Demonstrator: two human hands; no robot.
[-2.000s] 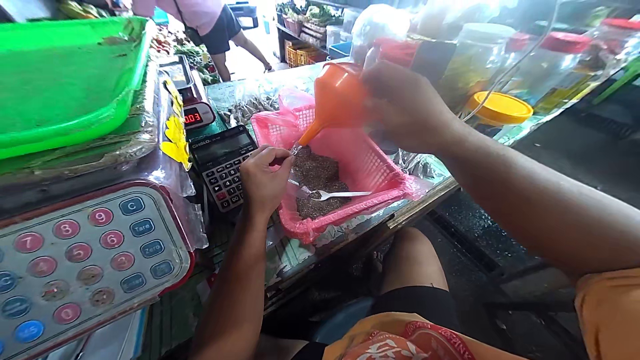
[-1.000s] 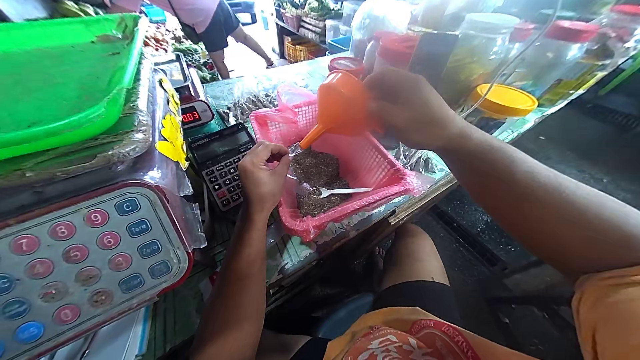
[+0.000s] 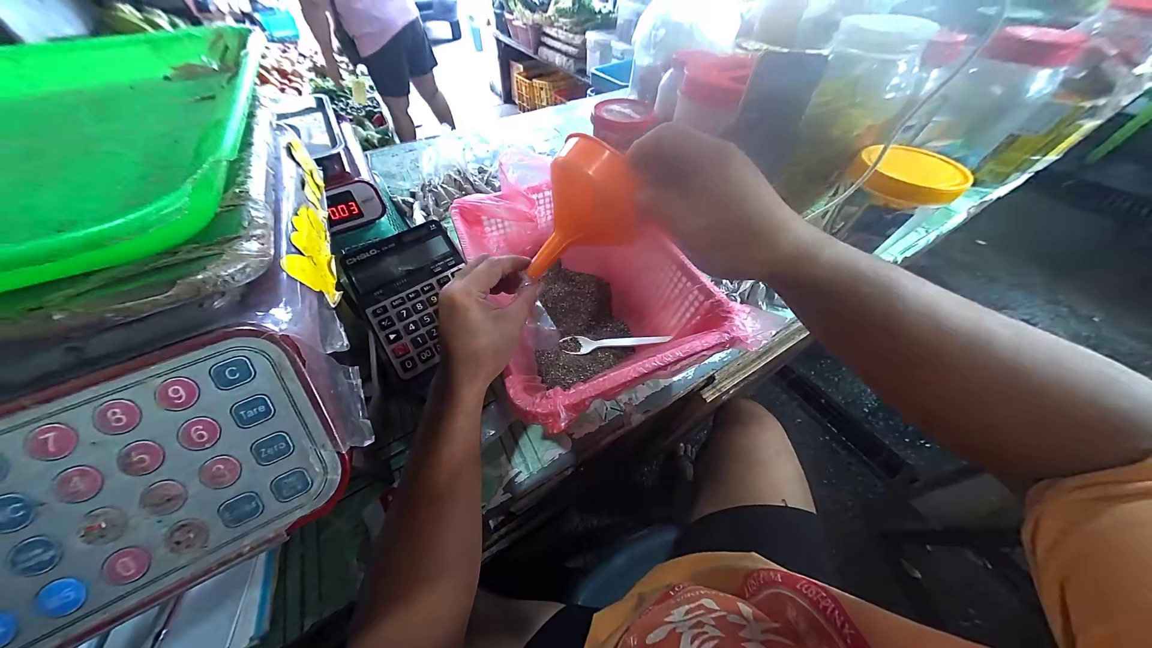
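Observation:
My right hand point(image 3: 711, 202), slightly blurred, grips the wide end of an orange plastic funnel point(image 3: 585, 193), which is tilted with its spout down to the left. At the spout tip, my left hand point(image 3: 486, 310) pinches the mouth of a small clear plastic bag point(image 3: 544, 328). Both are over a pink plastic basket point(image 3: 670, 288) lined with pink plastic film. Dark brown granules or seeds point(image 3: 585, 310) lie in the basket, and a white plastic spoon point(image 3: 621, 342) rests on them. What is inside the funnel is hidden.
Left of the basket are a desk calculator point(image 3: 409, 301), a small scale with a red display point(image 3: 346, 209), a large keypad scale point(image 3: 162, 459) and a green tray point(image 3: 117, 153). Lidded jars point(image 3: 909, 175) line the right side. A person point(image 3: 387, 45) stands beyond the counter.
The funnel has tipped from leaning far over to a steeper angle, its spout staying at my left hand. My right hand remains on its wide end.

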